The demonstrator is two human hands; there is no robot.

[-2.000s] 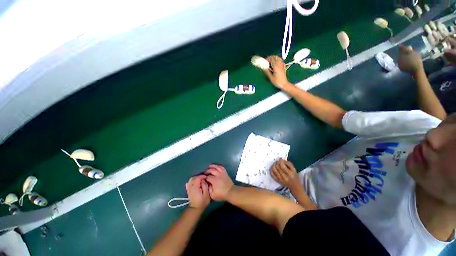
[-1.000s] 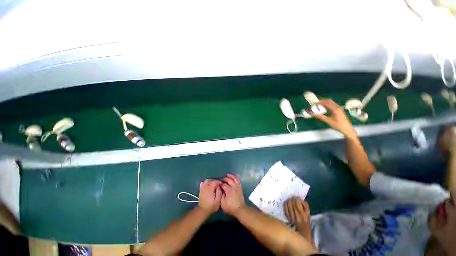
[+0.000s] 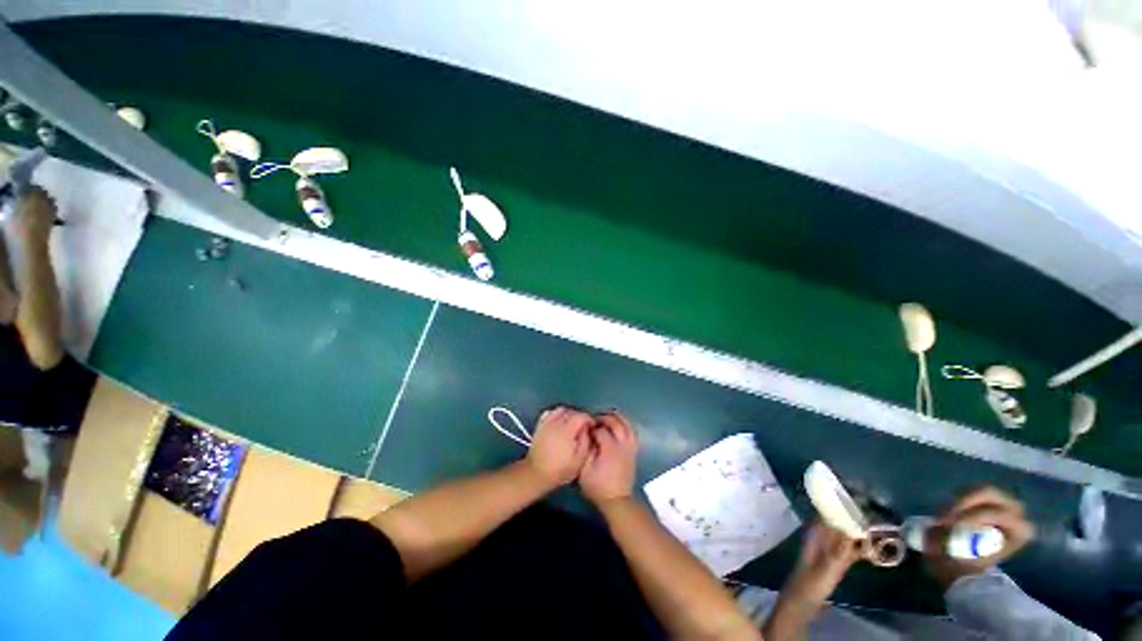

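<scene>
My left hand (image 3: 560, 446) and my right hand (image 3: 610, 456) are pressed together over the dark green bench (image 3: 501, 357), with fingers curled inward. A thin white cord loop (image 3: 509, 426) sticks out to the left from between them and lies over the bench. The piece on the cord is hidden inside my closed hands.
The belt (image 3: 626, 276) behind the pale rail (image 3: 589, 328) carries corded charms (image 3: 476, 254). At right, a neighbour's hands (image 3: 983, 523) hold a cream oval (image 3: 833, 497) and striped cylinder, beside a paper sheet (image 3: 723, 503). Another person's arm (image 3: 38, 282) is at far left. Open boxes (image 3: 269, 507) stand lower left.
The view has swung left, showing the boxes and the far-left person. The neighbour's reaching hand has come back from the belt, and both hands now hold pieces. My hands stay together with the cord loop out.
</scene>
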